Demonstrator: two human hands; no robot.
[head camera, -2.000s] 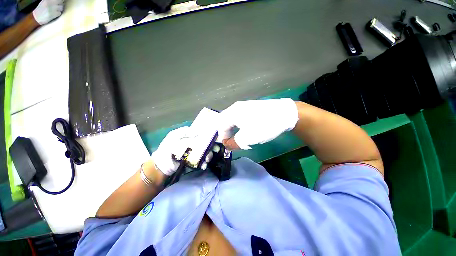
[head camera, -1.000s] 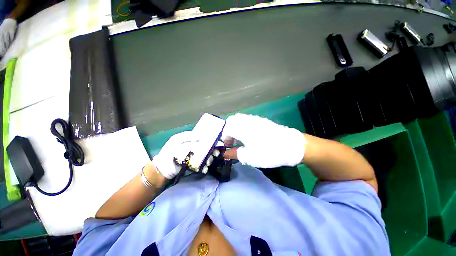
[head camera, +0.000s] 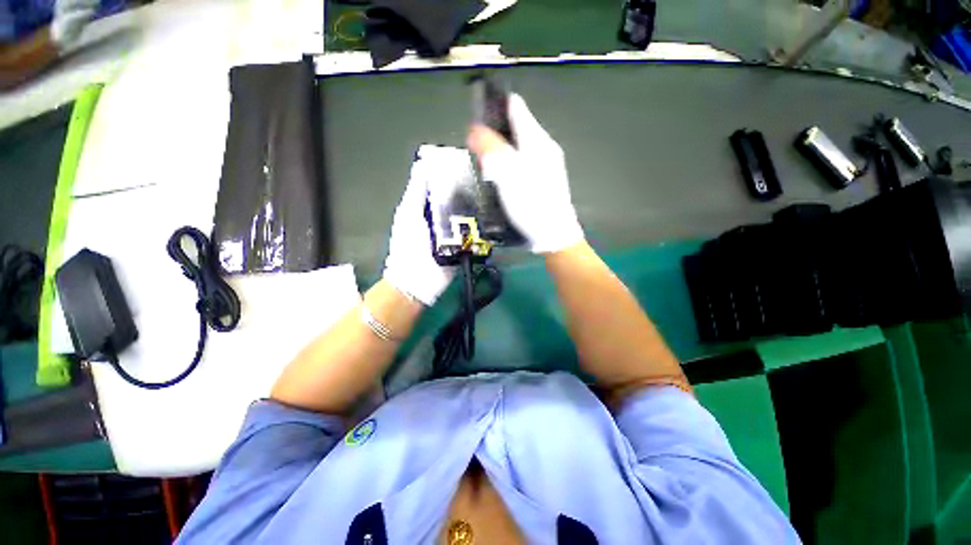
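Note:
My left hand (head camera: 410, 247), in a white glove, holds the adapter inner unit (head camera: 449, 192), a white-silver block with a yellowish part at its near end. A black edge shows around the block; I cannot tell how far a case encloses it. The black cable (head camera: 468, 309) hangs from the near end towards my body, partly coiled. My right hand (head camera: 535, 183), gloved with bare skin showing at the fingers, is just right of the unit. It grips a dark housing part (head camera: 493, 110), blurred, raised above the belt. The fingers hide part of it.
A sample adapter (head camera: 96, 303) with coiled cord lies on the white sheet (head camera: 266, 367), near a black sleeve (head camera: 272, 170) and lime-green strip (head camera: 66, 234). Stacked housings (head camera: 809, 271) stand right, above green bins (head camera: 830, 357). Loose parts (head camera: 756, 165) lie on the belt (head camera: 639, 138). A person's arm shows upper left.
My hands and the unit have moved forward from my chest, over the belt. The unit has turned, its cable end now facing me. My right hand now holds up a dark part. The view has shifted.

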